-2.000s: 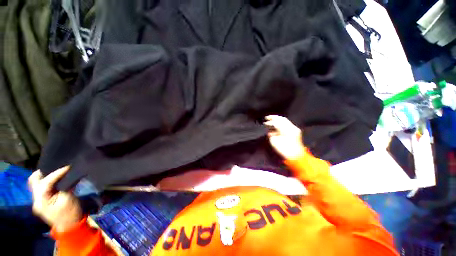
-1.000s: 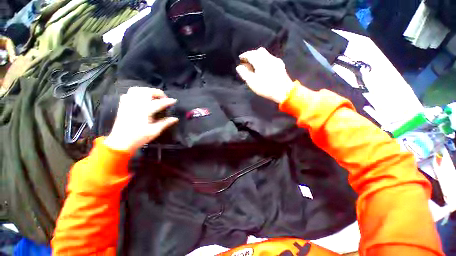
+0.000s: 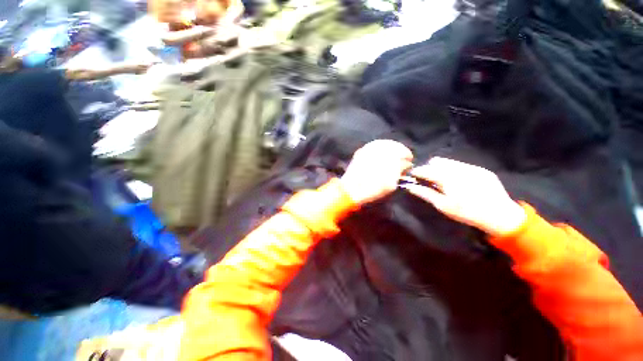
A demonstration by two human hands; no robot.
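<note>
A black blazer (image 3: 395, 282) is spread in front of me, its smooth dark lining facing up near my body. A second black garment with a small reddish neck label (image 3: 475, 76) lies beyond it. My left hand (image 3: 377, 171) is closed with its fingertips pinched at the blazer's upper part. My right hand (image 3: 462, 189) meets it from the right, closed on a small dark item with a shiny tip; blur hides whether it is a tool or cloth. The fingertips of both hands nearly touch.
Olive-brown jackets (image 3: 211, 141) hang or lie at the left, with hangers (image 3: 292, 120) beside them. A person in dark clothing (image 3: 63, 204) is close at the left. Another person's hands and orange-brown clothing show at the top left. Blue floor (image 3: 49, 335) and a carton edge (image 3: 134, 342) are at the lower left.
The view has swung left, bringing the dark-clothed person into sight. My hands, apart and open-fingered a second ago, have come together over the blazer. The spray bottle has left the view.
</note>
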